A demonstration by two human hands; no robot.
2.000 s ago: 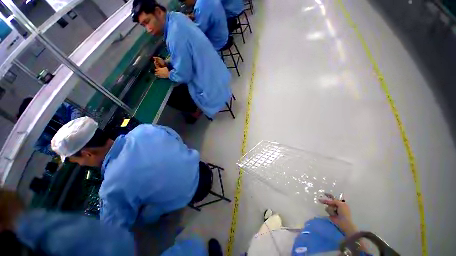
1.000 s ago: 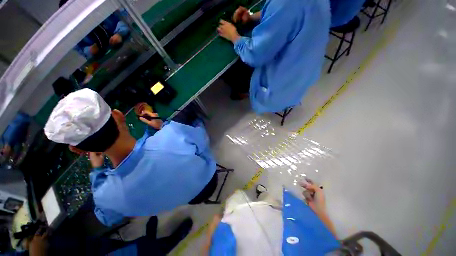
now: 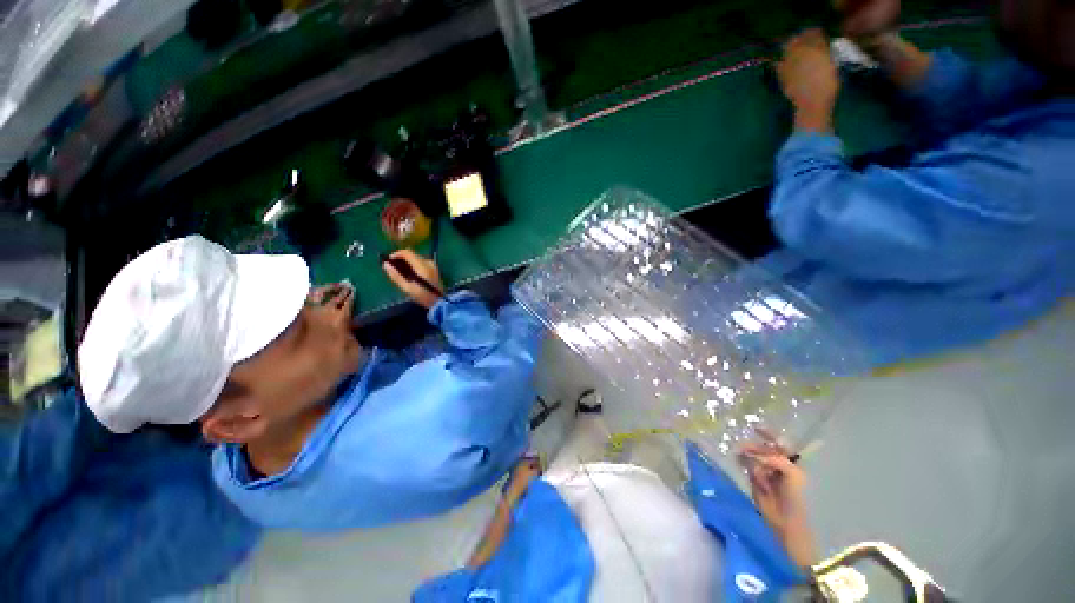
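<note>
A clear blister tray (image 3: 696,336) with a grid of pockets and many shiny white spots is held out in front of my waist, tilted in view. Its far end overlaps the green bench edge. My right hand (image 3: 775,469) is shut on the tray's near right corner. A short dark tip of something thin shows beside its fingers. My left hand (image 3: 522,475) is low at my left side, small and blurred, apart from the tray; its fingers and any content cannot be made out.
A seated worker in a white cap (image 3: 195,336) is close on the left, a hand at the green bench (image 3: 637,147). Another worker's blue sleeve (image 3: 872,224) is at the right. A black box with a yellow top (image 3: 466,194) stands on the bench. A stool and pale floor lie below.
The view has turned and moved nearer to the bench. The tray, still in my right hand, now overlaps the bench edge instead of only floor and stool. The capped worker's face has turned towards the right.
</note>
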